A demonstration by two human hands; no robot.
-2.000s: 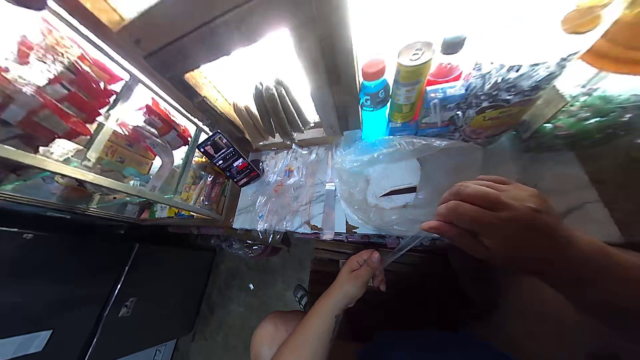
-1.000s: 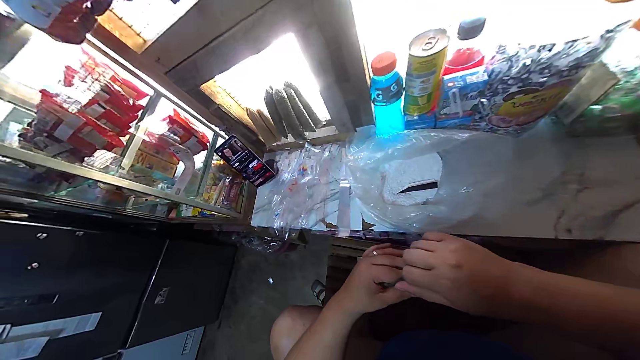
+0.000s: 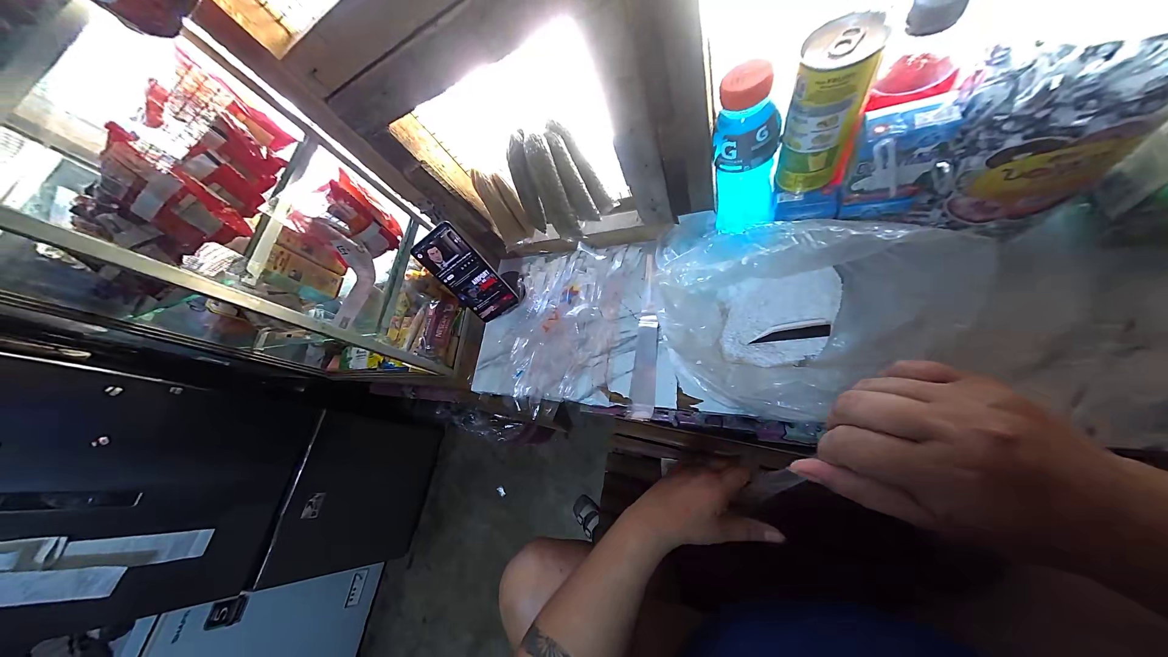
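Observation:
Below the counter edge, my left hand (image 3: pixel 707 506) and my right hand (image 3: pixel 922 447) are a short way apart. A thin strip of clear plastic (image 3: pixel 774 484) stretches between them, its end pinched by my right thumb and fingers. At my left hand the plastic runs to the fingers, but the grip is partly hidden. Just beyond my hands, a clear plastic bag (image 3: pixel 885 274) lies on the counter with white granular contents (image 3: pixel 739 306) and a dark-edged slit or blade-like shape in it. Left of the bag are a flat clear strip like a ruler (image 3: pixel 645 351) and thin clear plastic bags (image 3: pixel 566 319).
A blue drink bottle (image 3: pixel 746 151), a yellow can (image 3: pixel 829 105) and printed packages (image 3: pixel 1049 155) stand behind the bag. A phone (image 3: pixel 465 272) leans beside the glass display case (image 3: pixel 228 292). Filled slim bags (image 3: pixel 552 178) rest by the window frame. A dark cabinet (image 3: pixel 146 456) stands lower left.
My hands came together below the counter edge, then moved apart again, with the clear plastic strip showing between them now.

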